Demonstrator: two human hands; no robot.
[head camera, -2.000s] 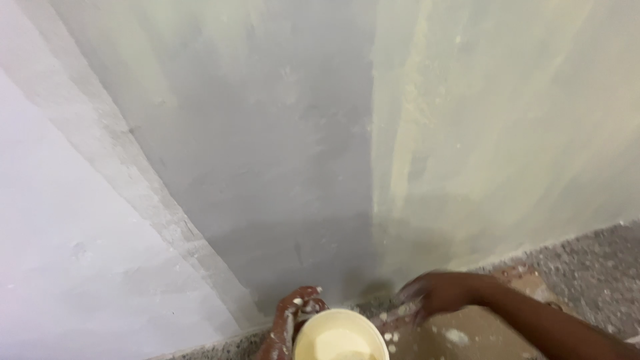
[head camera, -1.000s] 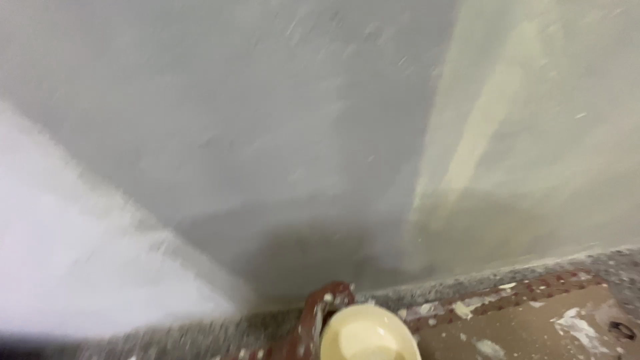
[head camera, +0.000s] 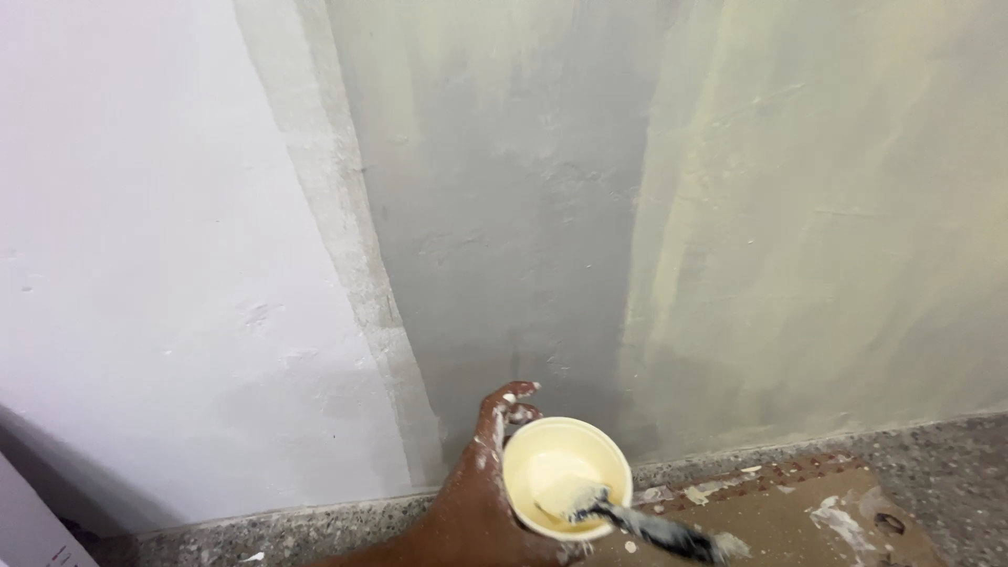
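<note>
My left hand (head camera: 476, 500), spotted with pale paint, is wrapped around a cream-coloured cup (head camera: 512, 472) at the bottom centre. Pale yellow paint lies inside the cup. A paintbrush (head camera: 657, 531) with a dark, paint-smeared handle leans in it, its bristle end in the paint and its handle pointing to the lower right. My right hand is not visible. Behind the cup rises a wall (head camera: 512, 260) with a grey band between a white part on the left and a streaky yellow-green part on the right.
A paint-stained cardboard sheet (head camera: 756, 520) lies on the speckled floor (head camera: 945, 465) at the lower right, beside the foot of the wall. A white object (head camera: 31, 512) with some marks stands at the lower left edge.
My right hand, over the cardboard two seconds ago, has left the view. A paintbrush now shows in the cup, where none was visible before. My left hand still holds the cup.
</note>
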